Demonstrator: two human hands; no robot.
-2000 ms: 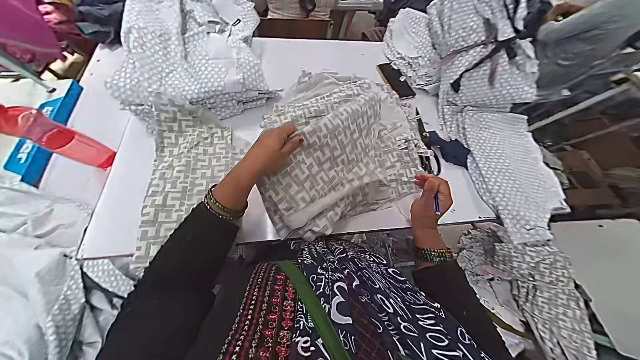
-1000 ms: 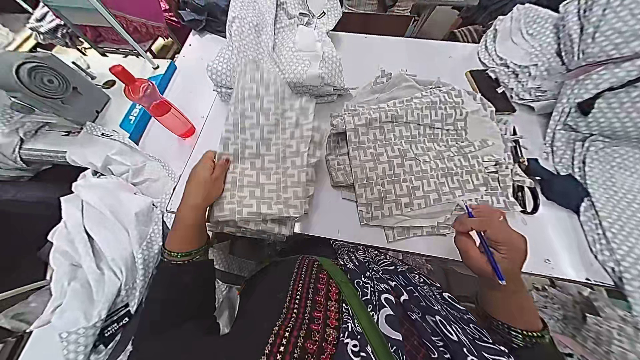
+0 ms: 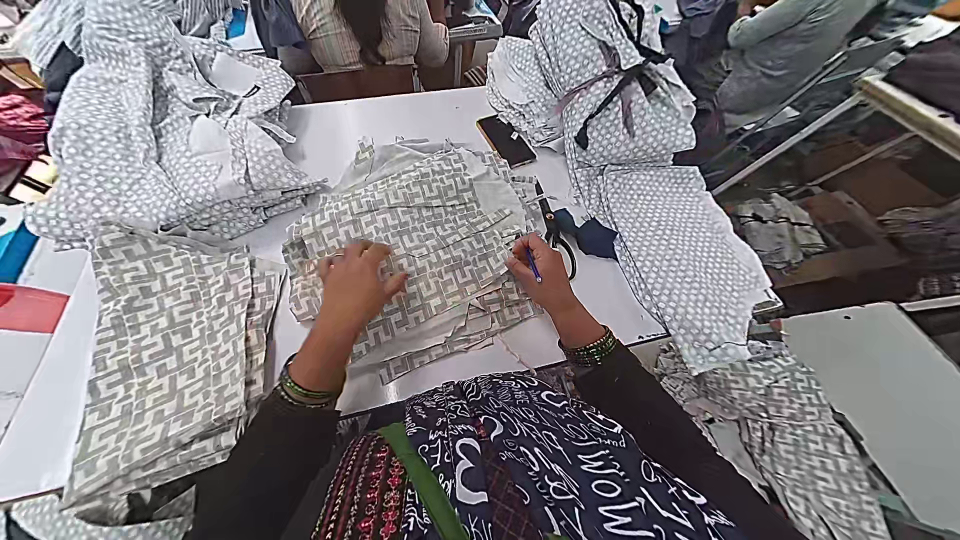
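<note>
A pile of grey-and-white patterned fabric pieces (image 3: 427, 217) lies on the white table (image 3: 330, 120) before me. My left hand (image 3: 358, 281) rests on its left part, fingers spread. At the pile's right edge, my right hand (image 3: 541, 271) holds a blue pen (image 3: 533, 265), its fingertips at the fabric. Just right of that hand are black-handled scissors (image 3: 561, 244), partly covered, and a dark blue cloth scrap (image 3: 597, 237). A second stack of the same patterned fabric (image 3: 169, 337) lies to the left, reaching the table's front edge.
Dotted fabric heaps stand at the back left (image 3: 172, 135) and right (image 3: 660, 247), the right one tied with dark strips and hanging over the edge. A dark phone-like object (image 3: 507, 141) lies behind the pile. Across the table a person (image 3: 367, 34) sits; another (image 3: 787, 52) is at the upper right.
My left hand has moved from the left fabric stack onto the middle pile. My right hand still holds the pen, at the pile's right edge. The view has shifted.
</note>
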